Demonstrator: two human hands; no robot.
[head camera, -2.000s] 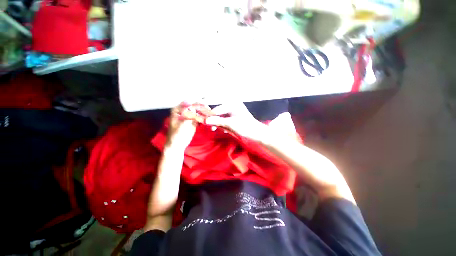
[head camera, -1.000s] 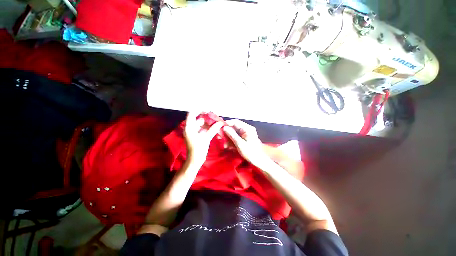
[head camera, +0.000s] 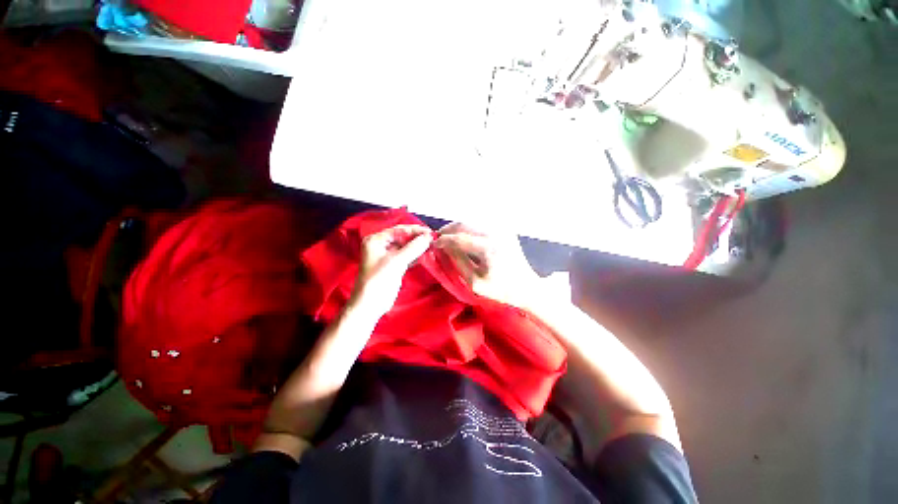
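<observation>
The red garment piece (head camera: 433, 320) lies bunched on the wearer's lap, with its upper part raised at the front edge of the white machine table. My left hand (head camera: 387, 258) pinches its edge between thumb and fingers. My right hand (head camera: 471, 258) grips the same edge just to the right, the fingertips of both hands nearly touching. The fold between the fingers is too small and blurred to make out in detail.
The white table (head camera: 394, 118) carries the JACK sewing machine (head camera: 729, 108), black-handled scissors (head camera: 635, 197) and red strips (head camera: 716, 231). A red heap with white dots (head camera: 212, 315) is left of the lap. Red cloth (head camera: 202, 15) lies on the upper-left tray; dark cloth (head camera: 69, 167) is far left.
The view has shifted since one second ago. More red cloth shows spread out beside my left hand, and my right hand is more curled over the edge. Both hands still hold the cloth.
</observation>
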